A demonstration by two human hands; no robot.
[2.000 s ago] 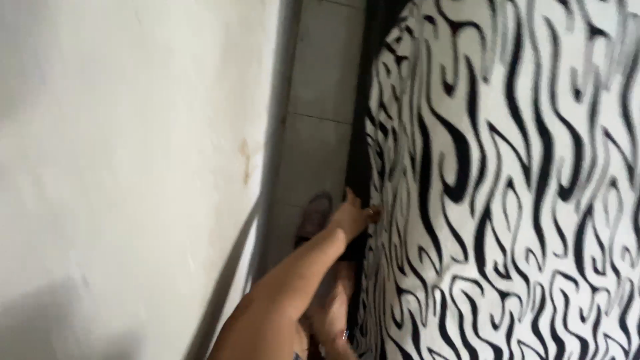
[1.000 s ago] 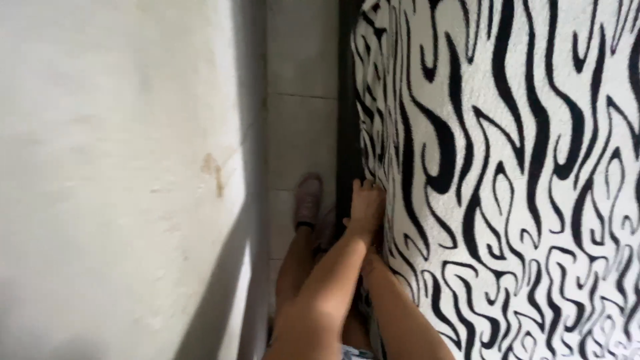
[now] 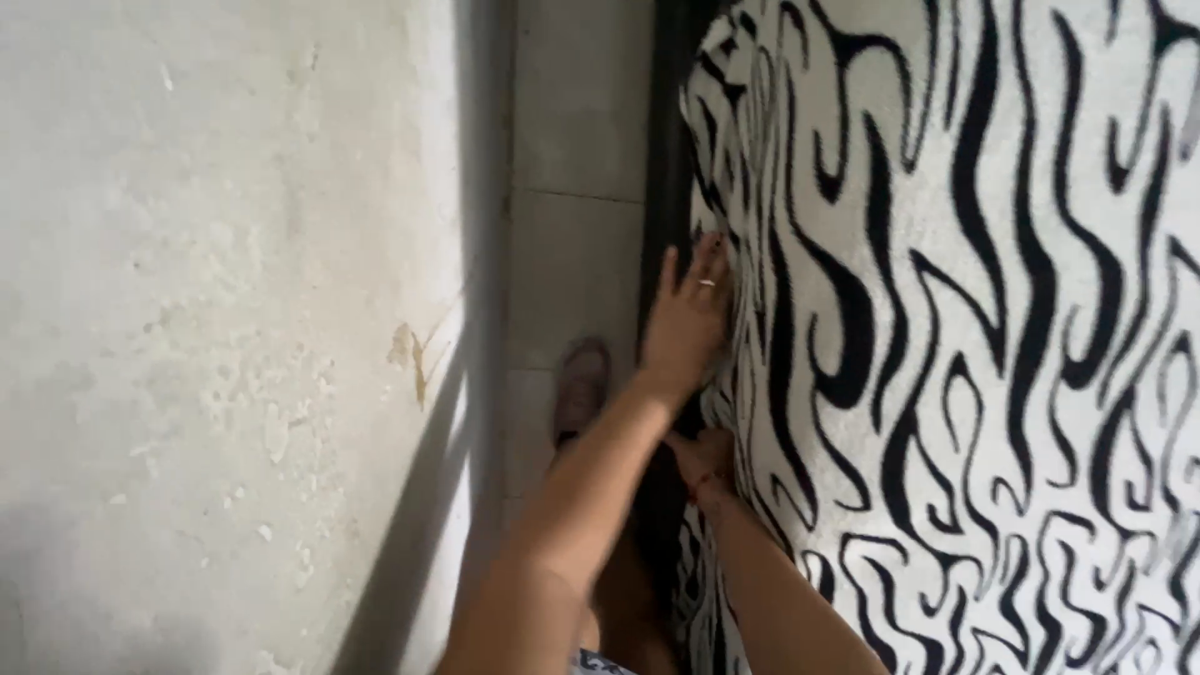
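Note:
A fleecy white blanket with black wavy stripes (image 3: 937, 309) covers the bed-like surface on the right and hangs over its side. My left hand (image 3: 692, 319), with a ring on one finger, lies against the hanging side of the blanket, its fingers pointing away from me and the thumb apart. Closer to my body, my right hand (image 3: 705, 459), with a thin red bracelet at the wrist, is at the same side, its fingers partly hidden by the blanket's edge. Whether it grips the cloth cannot be told.
A worn, pale wall (image 3: 234, 281) with peeling paint fills the left. Between the wall and the covered surface runs a narrow strip of tiled floor (image 3: 577, 253), where my shoe (image 3: 581, 389) stands. A dark edge (image 3: 664, 187) runs along the base of the blanket.
Two seconds ago one hand showed at the blanket's edge; now both are there. Since one second ago the left hand has moved forward along the side, apart from the right.

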